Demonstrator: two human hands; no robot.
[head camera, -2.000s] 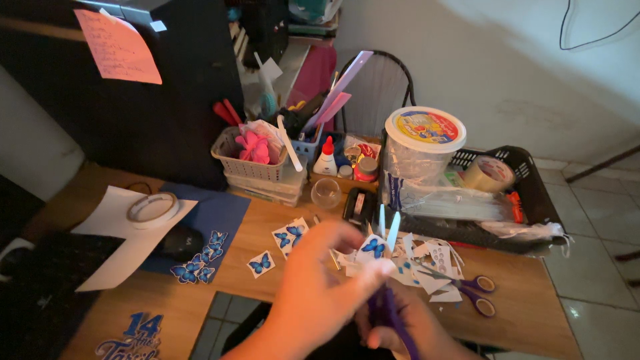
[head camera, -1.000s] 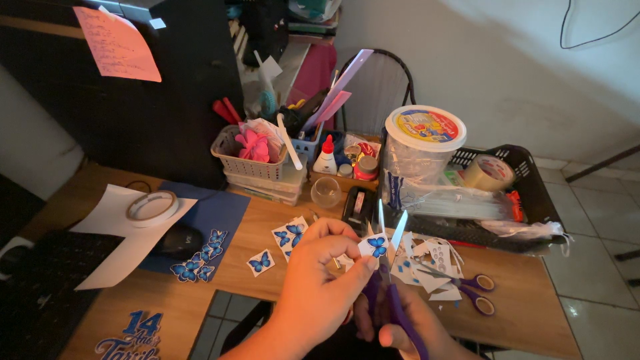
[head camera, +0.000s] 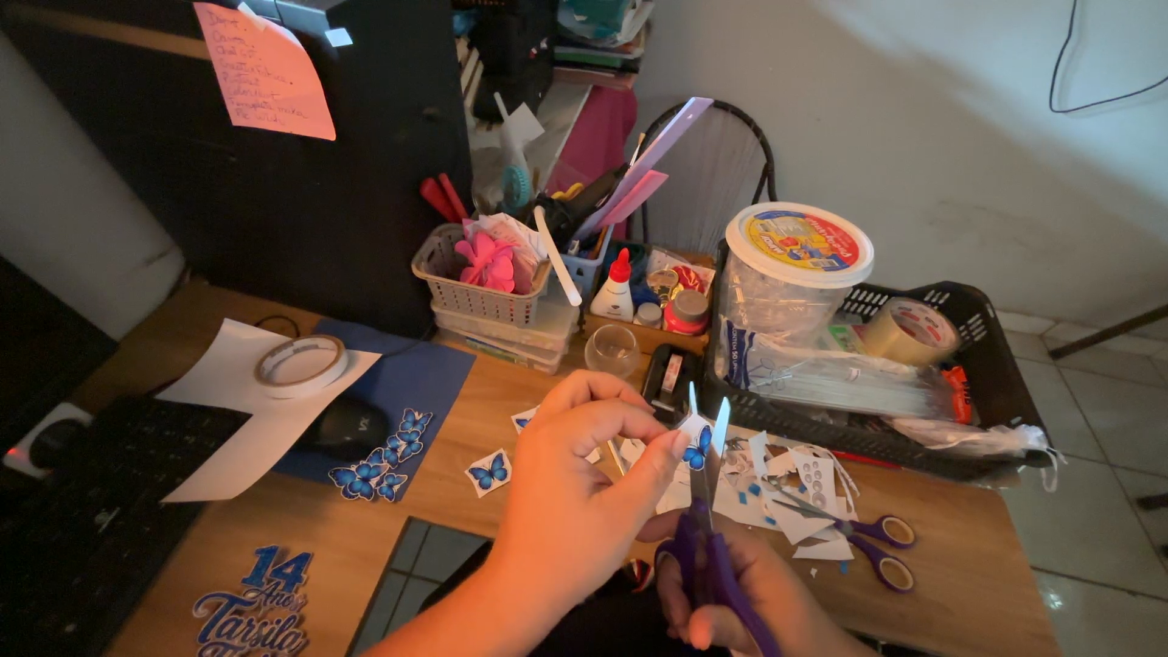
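Between its thumb and fingertips, my left hand pinches a small paper cutout of a blue butterfly. My right hand grips purple-handled scissors, whose blades point up and stand apart around the paper's right edge. A square paper with a blue butterfly lies left of my left hand, and another is partly hidden behind it. Cut butterflies rest on a blue sheet. A second pair of scissors lies on the paper scraps to the right.
A black plastic basket holds a lidded tub and a packing tape roll. At the back are a glue bottle and a small basket. Left are a tape roll, a mouse, a keyboard and a blue lettered cutout.
The scissors have turned more upright, and their blades, close together two seconds ago, now stand apart at the butterfly paper. My left hand has kept hold of the paper.
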